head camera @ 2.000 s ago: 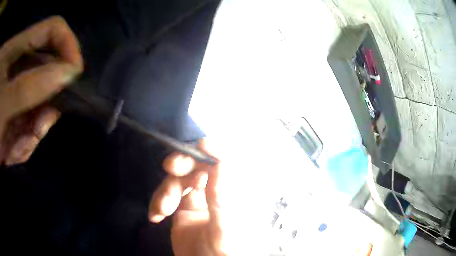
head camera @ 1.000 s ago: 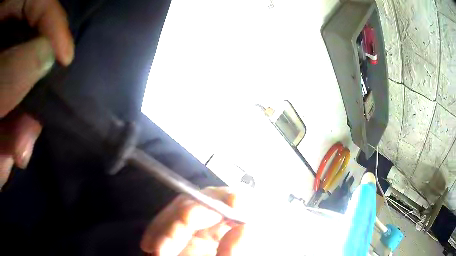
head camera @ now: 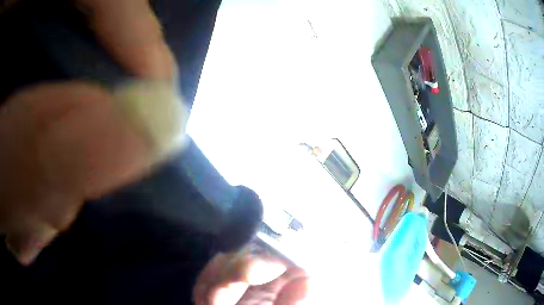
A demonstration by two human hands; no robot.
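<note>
My left hand [head camera: 89,131], large and blurred at the left, is closed around the dark handle of a screwdriver [head camera: 243,211]. The handle's round black collar faces the machine, and a short stretch of bright shaft shows beyond it. My right hand [head camera: 253,280] is at the bottom edge, partly cut off, its fingertips pinched at the shaft. Glare hides the screwdriver tip and whatever it touches. Dark cloth [head camera: 143,238] lies below and behind both hands. The white machine surface [head camera: 268,89] is overexposed.
A long grey tray [head camera: 391,77] of small items stands along the pale brick-patterned wall [head camera: 486,89]. Scissors with red-orange rings [head camera: 391,208] lie behind a blue lamp head [head camera: 405,256]. A small framed metal part [head camera: 343,165] shows on the white surface. Cables run at the lower right.
My left hand and the screwdriver handle have moved right and nearer the camera, looming larger. My right hand stays at the shaft, lower in view. The blue lamp head appears wider and further left.
</note>
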